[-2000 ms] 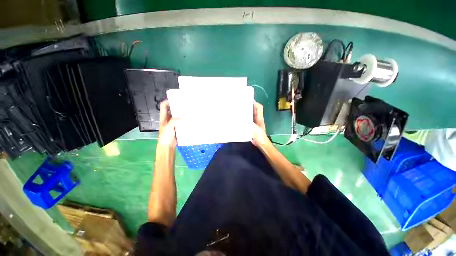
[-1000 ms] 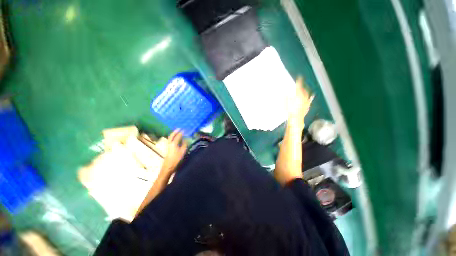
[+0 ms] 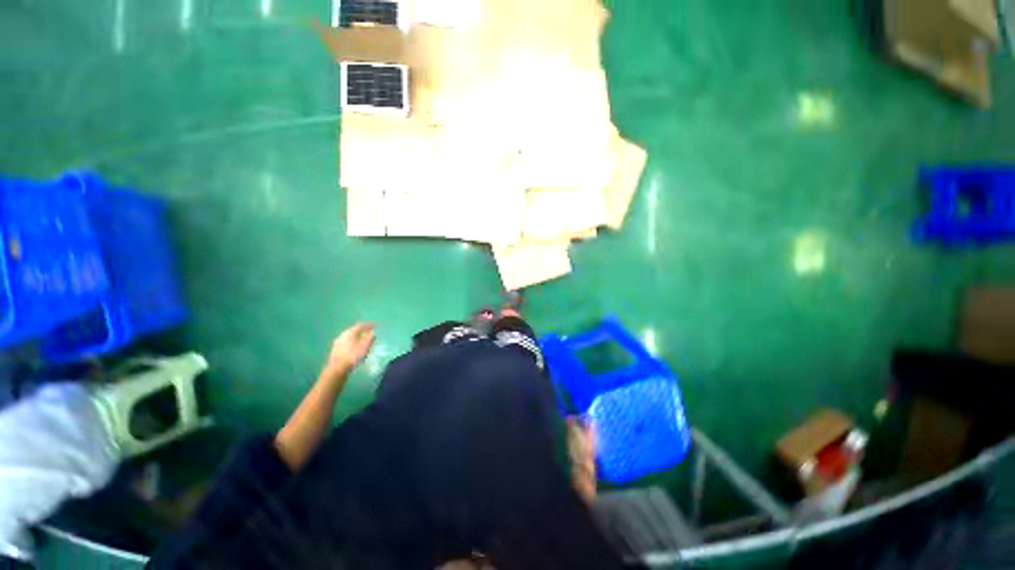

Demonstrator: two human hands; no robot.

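A dark gridded solar panel with a white frame [image 3: 375, 89] lies on tan cardboard [image 3: 534, 264] on the floor ahead. Another panel [image 3: 367, 12] is cut off by the top edge. Pale, overexposed rectangular pieces lie beside them; I cannot tell cardboard from panel backs there. My left hand [image 3: 352, 344] hangs over the floor at centre left, empty, fingers loosely apart and slightly blurred. My right hand [image 3: 581, 443] is low beside the blue stool [image 3: 637, 423], partly hidden by my dark clothing; I cannot tell whether it touches or grips the stool.
Blue crates [image 3: 84, 262] stand at the left, with a pale green stool [image 3: 156, 403] and a person's light sleeve [image 3: 50, 451] below. Another blue stool [image 3: 971, 205] is at the far right. An open carton [image 3: 821, 445] stands at lower right. The bench edge [image 3: 890, 510] curves along the bottom.
The view has turned from the bench to the floor. Both hands are away from the white panel, which was left on the bench. The left hand has come off the cardboard side; the stool is now at right.
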